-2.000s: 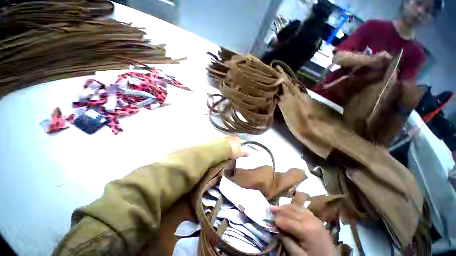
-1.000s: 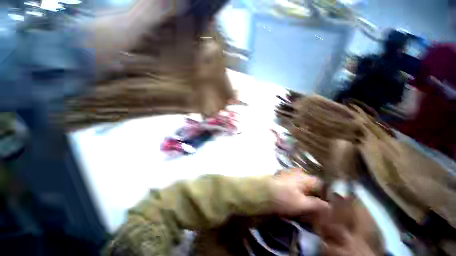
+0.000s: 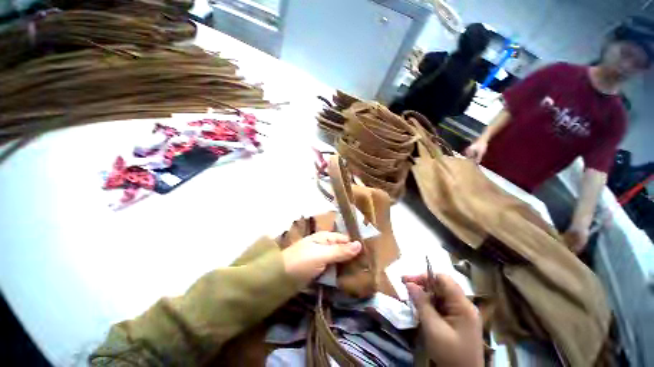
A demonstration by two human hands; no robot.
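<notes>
My left hand, in an olive sleeve, pinches a brown strap handle that stands up in a narrow loop. Brown panel pieces with white backing hang by the strap. My right hand is just right of it, fingers closed around a small dark pointed tool, perhaps thread snips. A pile of straps and pale grey-white layers lies below both hands, cut off by the lower edge.
Loose strap strips lie at the far left. A dark flat object lies on red-pink scraps. A coiled strap bundle and brown bag pieces lie right. A person in maroon stands beyond; a grey cabinet stands behind.
My left hand has come into clear view with a raised strap loop. My right hand has moved off the white layer and shows a dark tool. The person in maroon has lowered their arms.
</notes>
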